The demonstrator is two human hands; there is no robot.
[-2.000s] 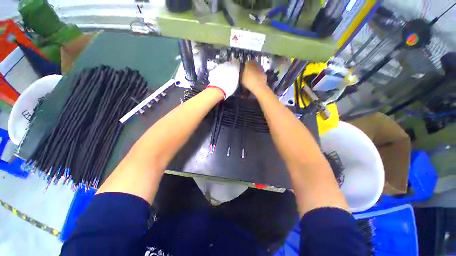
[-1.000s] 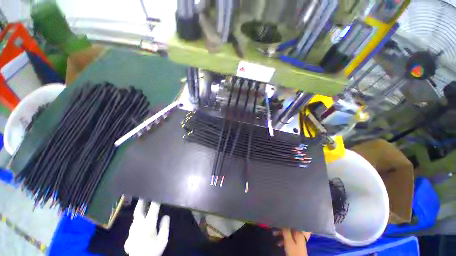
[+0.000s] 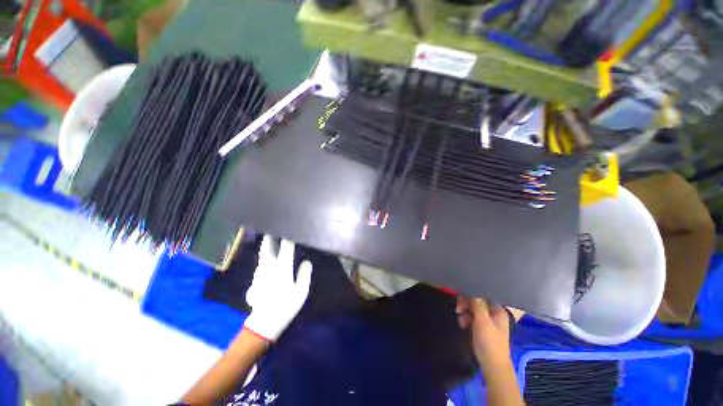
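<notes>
My left hand (image 3: pixel 276 292), in a white knit glove with a red cuff, is below the front edge of the dark table (image 3: pixel 293 190), fingers apart and empty. My bare right hand (image 3: pixel 480 321) is at the front edge near a red part (image 3: pixel 449 291); its fingers are curled, and whether they hold anything cannot be told. A row of black cables (image 3: pixel 452 170) lies across the table, gold tips left, coloured wire ends right. Several cables (image 3: pixel 394 158) run from under the press towards the front edge.
The green press head (image 3: pixel 372 40) stands over the table's back. A thick pile of black cables (image 3: pixel 174 143) and a slotted rail (image 3: pixel 268 119) lie at the left. White buckets (image 3: pixel 626 262) stand on both sides. A blue bin (image 3: pixel 606 361) at the lower right holds cables.
Both hands have left the press area and are at the table's front edge. The press area is uncovered, showing cables running out from it. The view has shifted.
</notes>
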